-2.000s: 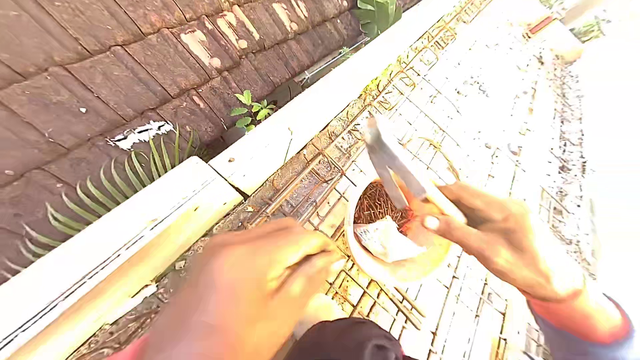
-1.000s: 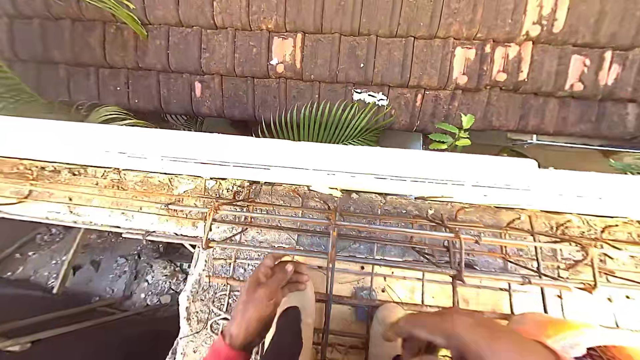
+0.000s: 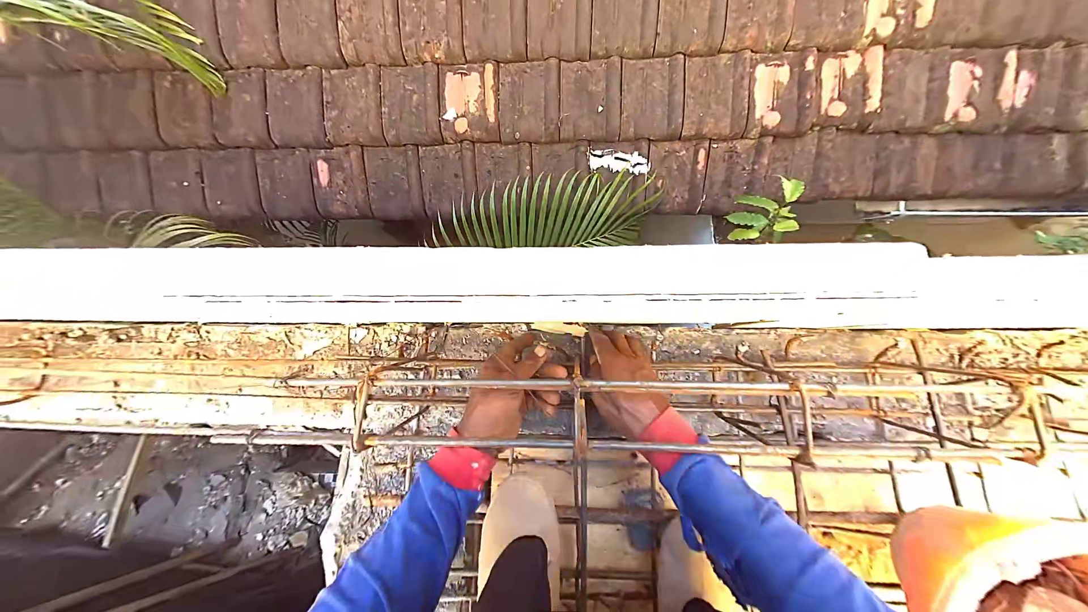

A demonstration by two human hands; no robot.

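Observation:
My left hand (image 3: 510,387) reaches down between the long bars of a steel rebar cage (image 3: 476,442), left of a crossing bar (image 3: 580,476). Its fingers are curled and a thin wire seems to lie by the fingertips; whether they grip it is not clear. On the other side of that bar, my right hand (image 3: 623,374) is lowered in the same way, its fingertips hidden behind the bars near the white ledge. What it holds cannot be made out. An orange bucket (image 3: 931,544) with rust-brown contents stands at the lower right.
A white ledge (image 3: 510,280) runs across beyond the cage, with a tiled roof (image 3: 323,110) and a palm frond (image 3: 544,212) behind it. My boots (image 3: 520,518) stand among the bars. At the lower left, a darker, lower area holds rubble (image 3: 246,510).
The view has swung round since the first frame, where my right hand held a metal tool over the bucket. Both hands have since come together inside the cage.

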